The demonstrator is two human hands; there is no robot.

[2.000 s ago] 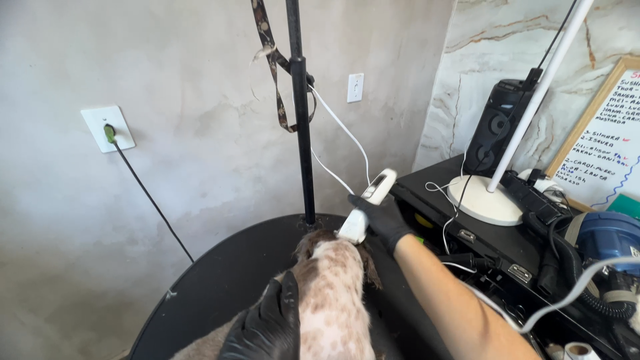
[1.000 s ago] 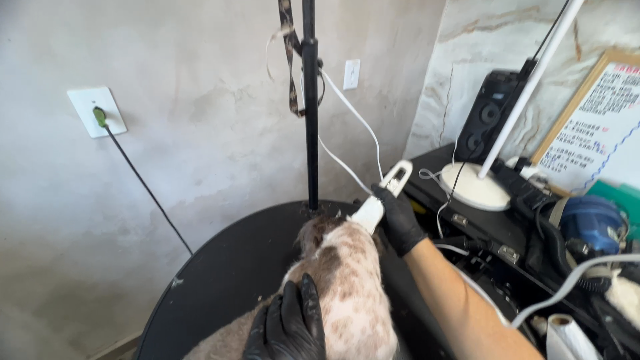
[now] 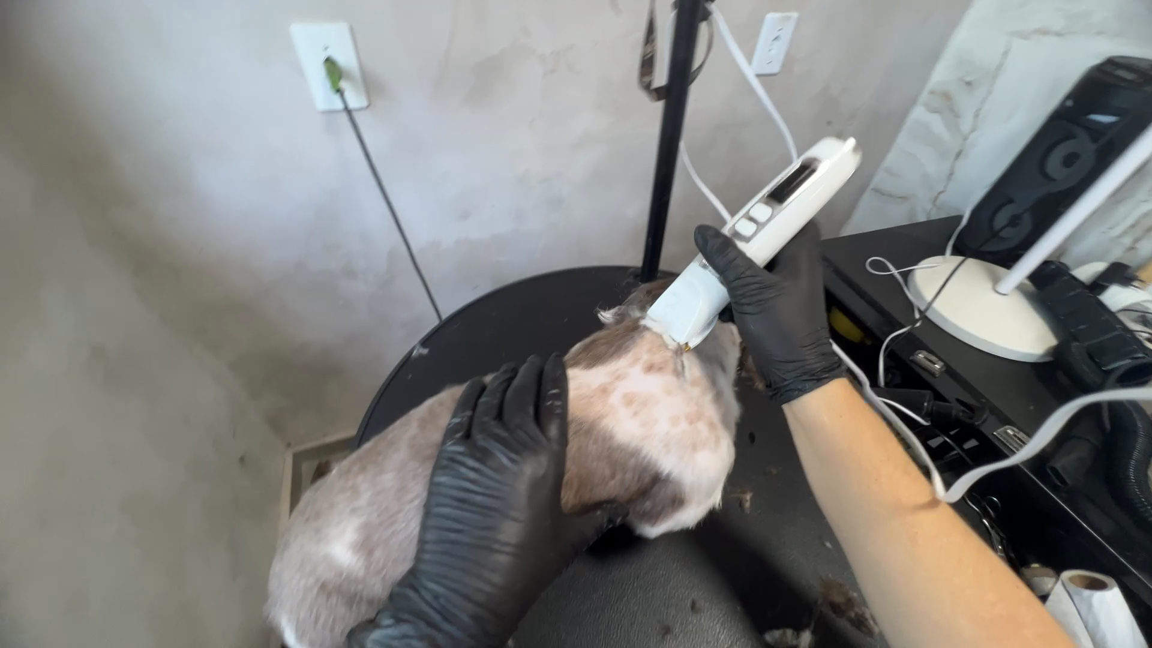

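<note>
A short-clipped dog (image 3: 648, 405) with white and brown-grey patches is on a round black grooming table (image 3: 504, 310). My right hand (image 3: 778, 306), in a black glove, grips a white electric hair clipper (image 3: 774, 211). The clipper's blade end touches the fur at the back of the dog's neck. My left hand (image 3: 504, 486), also gloved in black, lies over the dog's back and side, fingers together and thumb toward the lower flank. The dog's face is hidden beyond the clipper.
A black upright post (image 3: 670, 144) rises behind the dog, with a strap (image 3: 650, 54) hanging by it. At the right, a black cabinet holds a white lamp base (image 3: 981, 306), a speaker (image 3: 1053, 162) and white cables. Hair tufts (image 3: 846, 603) lie on the table.
More of the dog's body shows now, lying toward the lower left. The clipper has moved back from the head area to the neck. The view has shifted closer.
</note>
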